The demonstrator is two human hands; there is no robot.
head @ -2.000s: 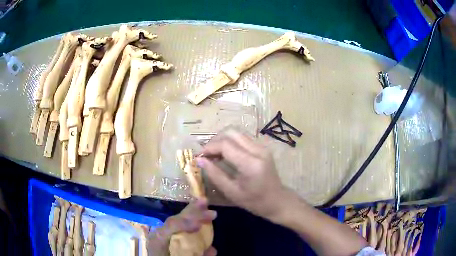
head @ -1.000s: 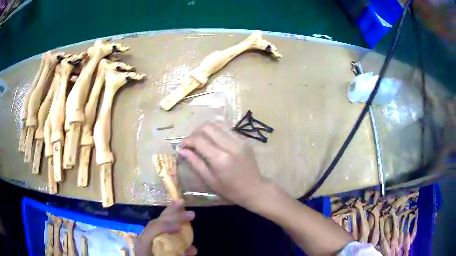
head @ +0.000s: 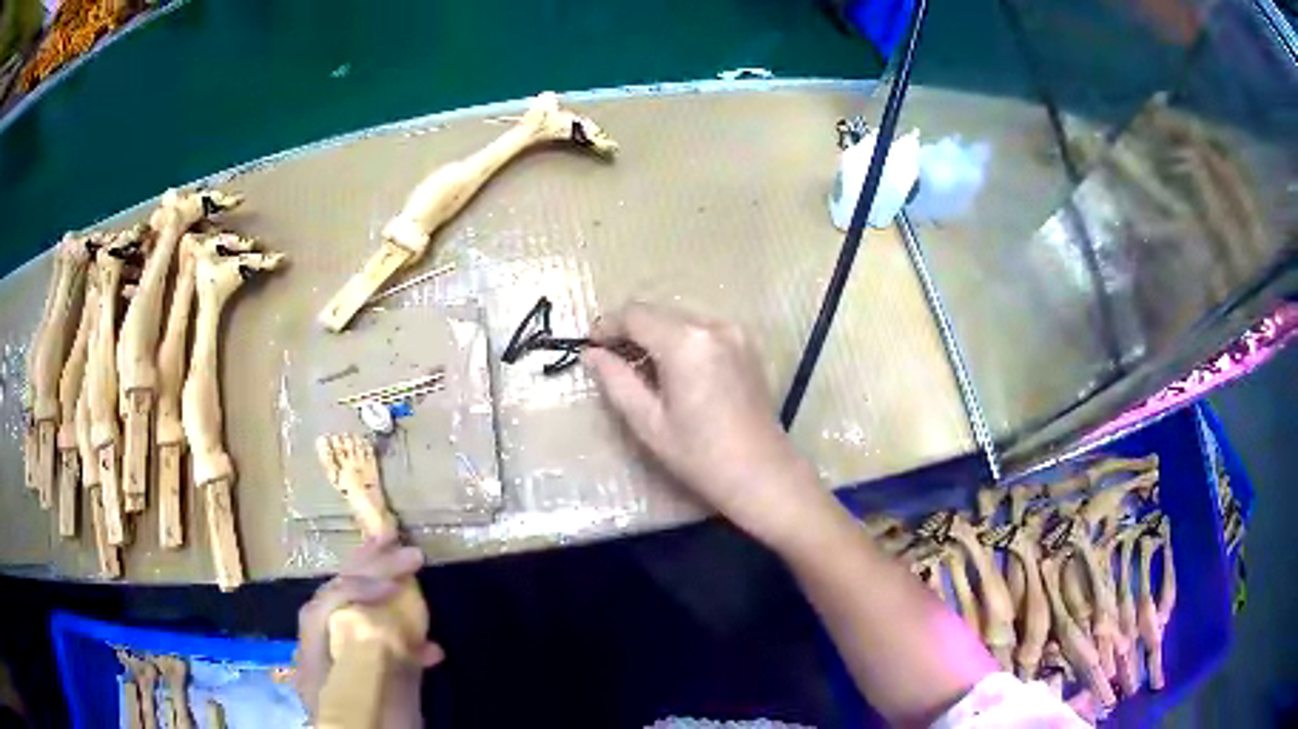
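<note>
My left hand point(head: 373, 598) holds a tan figure leg point(head: 359, 491) at the calf. Its foot end points up over the work pad point(head: 470, 491) and shows bare toes. My right hand point(head: 690, 392) pinches a black strap piece at the right edge of a small group of black straps point(head: 534, 331). A small white-and-blue piece point(head: 379, 417) lies on the pad just above the toes, below some thin pale sticks point(head: 406, 387).
A row of legs with dark bands point(head: 207, 385) lies at left, a single leg point(head: 456, 192) behind the pad. A black cable point(head: 854, 235), metal rod point(head: 947, 342) and clear-panelled box point(head: 1153, 228) stand right. Blue trays of legs sit front right point(head: 1210, 627) and front left point(head: 86, 641).
My right hand has moved from beside the toes to the black straps on the right and taken hold of one. The white-and-blue piece now lies on the pad. The view has shifted right.
</note>
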